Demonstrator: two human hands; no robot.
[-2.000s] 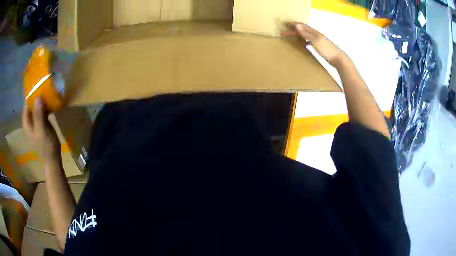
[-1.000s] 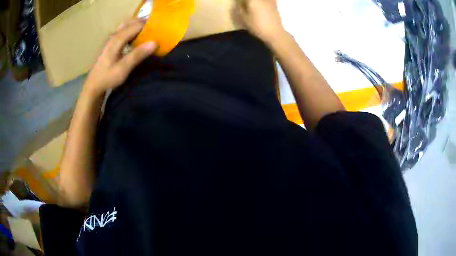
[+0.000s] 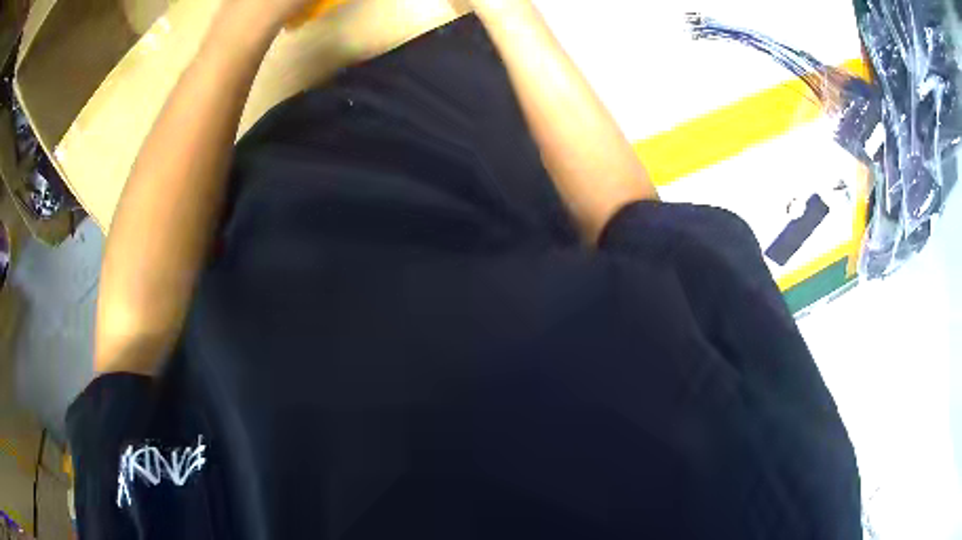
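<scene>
A brown cardboard carton [image 3: 121, 111] with open flaps fills the upper left, partly behind my left arm. My left hand [image 3: 253, 8] is at the top edge over the carton, blurred, with its fingers cut off. An orange piece [image 3: 316, 11], tape or the tape roll, shows right beside it. Whether my hand grips it cannot be seen. My right forearm reaches up to the top edge, and my right hand is out of the picture. My black shirt hides the middle and the lower part.
On the right is a white-covered bench [image 3: 633, 63] with an orange tape stripe [image 3: 738, 132]. A dark cable bundle [image 3: 770, 53], a flat black bar [image 3: 799, 229] and a small white-silver part [image 3: 841, 190] lie there. Clear plastic bags [image 3: 912, 137] over black parts line the bench's right edge.
Both hands have moved up to or past the top edge. The tape roll, seen in my left hand before, now shows at most as an orange sliver. The view has shifted, showing the black bar.
</scene>
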